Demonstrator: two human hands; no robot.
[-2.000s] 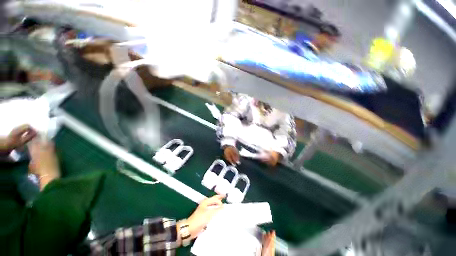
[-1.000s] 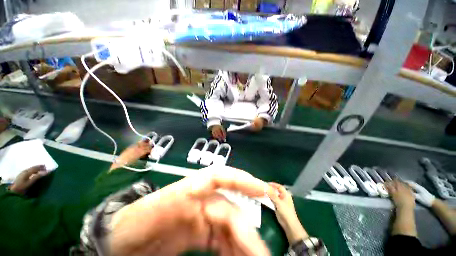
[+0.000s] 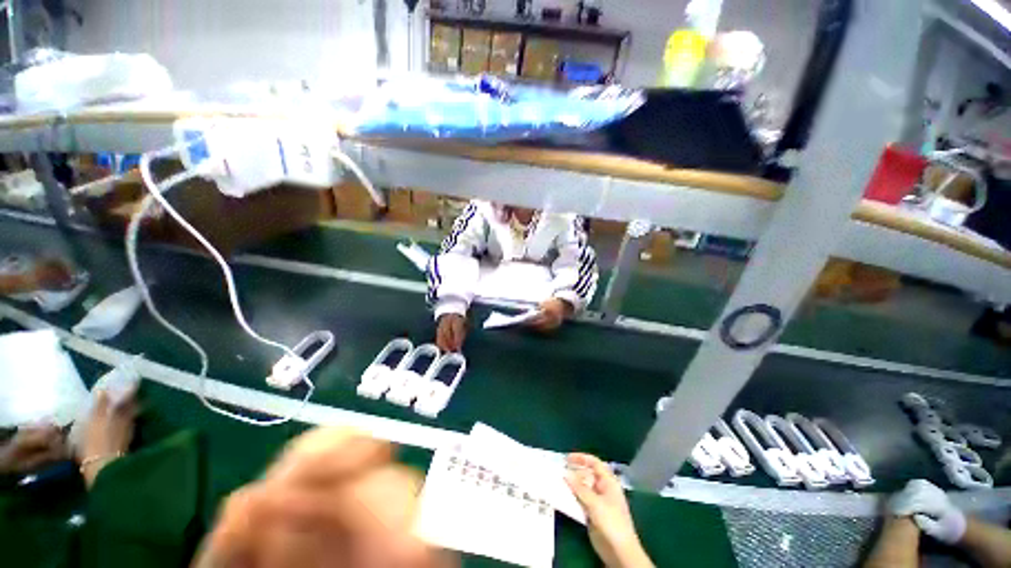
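Note:
A white label sheet (image 3: 482,505) with rows of small printed marks lies over the green bench edge in front of me. A plain white flap rises at its upper right. My right hand (image 3: 599,499) pinches this flap at its right edge. My left hand (image 3: 322,505) is large and blurred close to the camera, left of the sheet; its fingertips and anything in them cannot be made out. Three white looped cables (image 3: 412,377) lie side by side on the dark green belt beyond the sheet. Another looped cable (image 3: 302,359) lies to their left.
A person opposite holds a folded white sheet (image 3: 512,316), one hand beside the three cables. A slanted grey post (image 3: 765,266) stands at right. A loose white cord (image 3: 139,266) hangs at left. Neighbours' hands show at both sides. More looped cables (image 3: 793,447) and bubble wrap (image 3: 793,540) are at right.
The view has shifted and steadied. My left hand has moved down and left, uncovering the printed sheet. The left neighbour's hand has left the belt cables; one looped cable lies there now.

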